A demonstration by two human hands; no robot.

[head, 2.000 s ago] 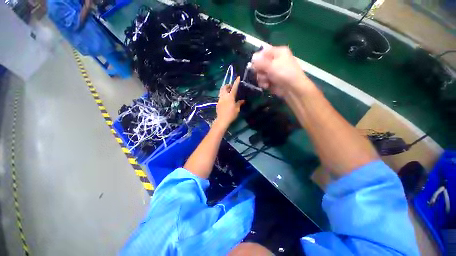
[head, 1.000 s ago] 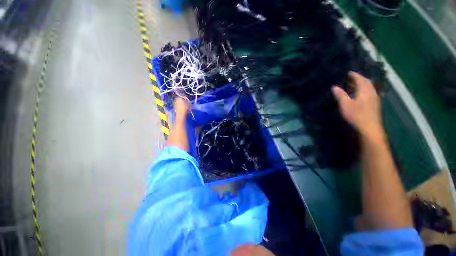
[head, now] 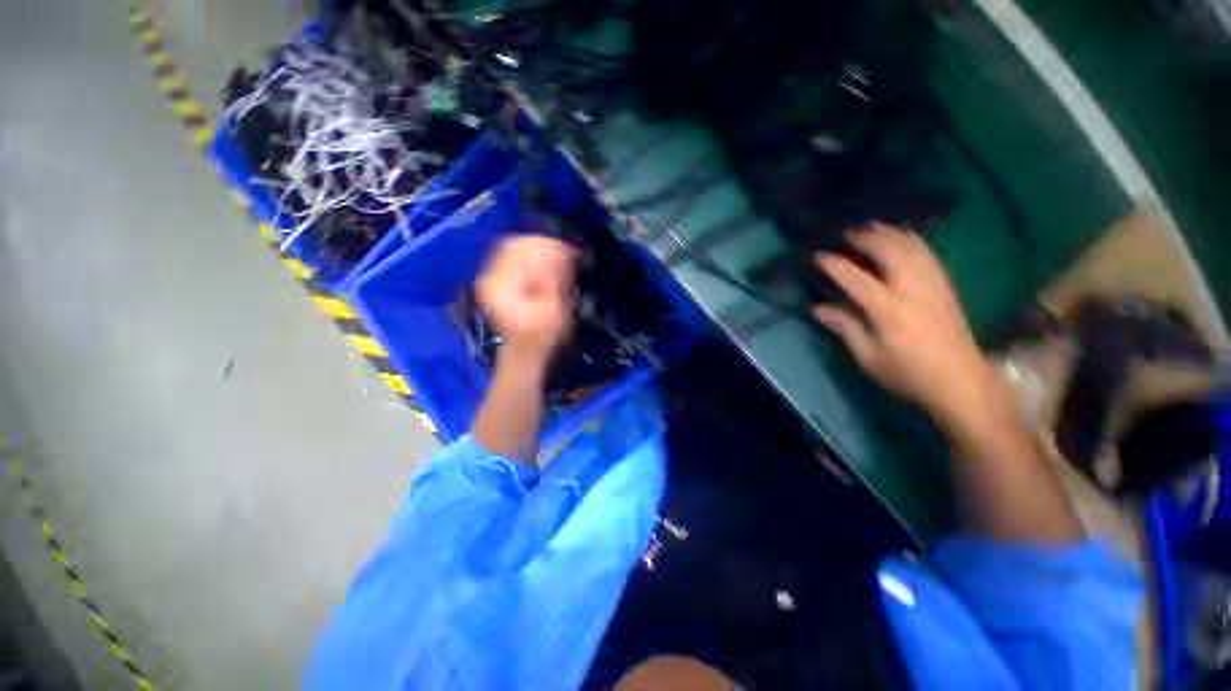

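A large tangle of black cables lies on the green bench, blurred. My right hand is over the near edge of the tangle, fingers apart; whether it touches the cables is unclear. My left hand is blurred above the nearer blue bin, its fingers curled; I cannot tell whether it holds anything. Dark scraps and thin strands lie inside that bin.
The farther blue bin is heaped with white strands and black ones. At the right, a dark headset lies by a tan board, near a blue tray. Yellow-black tape crosses the grey floor.
The view has swung. My left hand has moved from the white-strand bin to above the nearer bin. My right hand remains by the black tangle. The dark headset has come further into view.
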